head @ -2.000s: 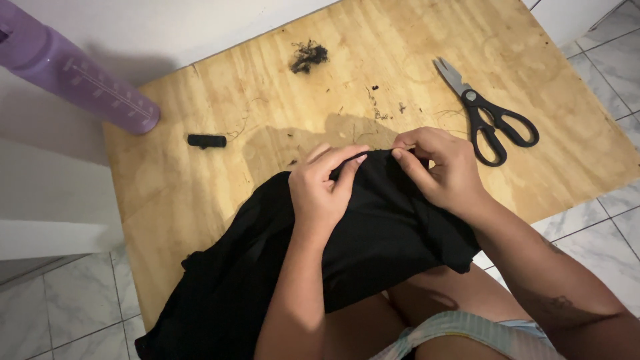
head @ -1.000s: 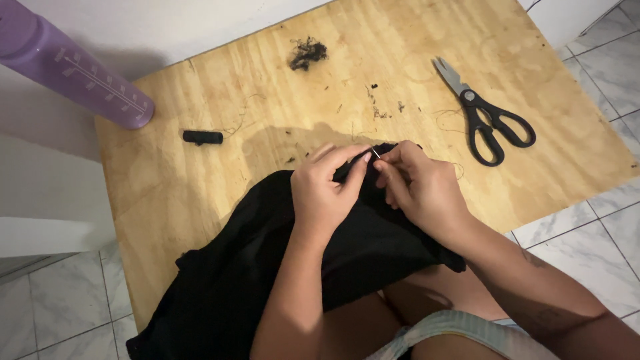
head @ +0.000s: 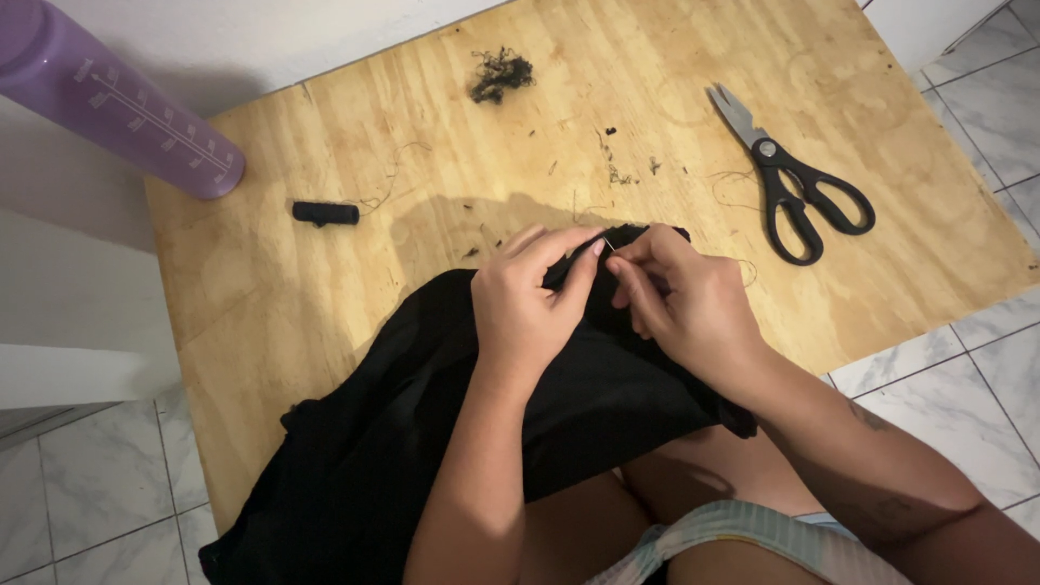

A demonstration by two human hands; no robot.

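Observation:
Black fabric [head: 390,414] spreads over the near part of the table and my lap. My left hand [head: 532,288] pinches its upper edge between thumb and fingers. Close on the right, my right hand [head: 682,292] holds a thin sewing needle [head: 609,244] between thumb and forefinger, its length pointing toward the left fingertips at the edge of the cloth. Whether the needle's tip is in the cloth cannot be told. A spool of black thread [head: 325,214] lies on its side to the left, with a loose strand trailing from it.
On the wooden table [head: 325,301], kitchen scissors [head: 768,149] with black handles lie at the right. A tangle of dark thread [head: 501,75] and thread scraps [head: 617,175] lie farther back. A purple bottle [head: 138,106] stands at the left, near the wall.
Two seconds ago no needle showed; it has come into sight between my hands. My right hand has shifted slightly left, closer to my left hand, which still pinches the cloth.

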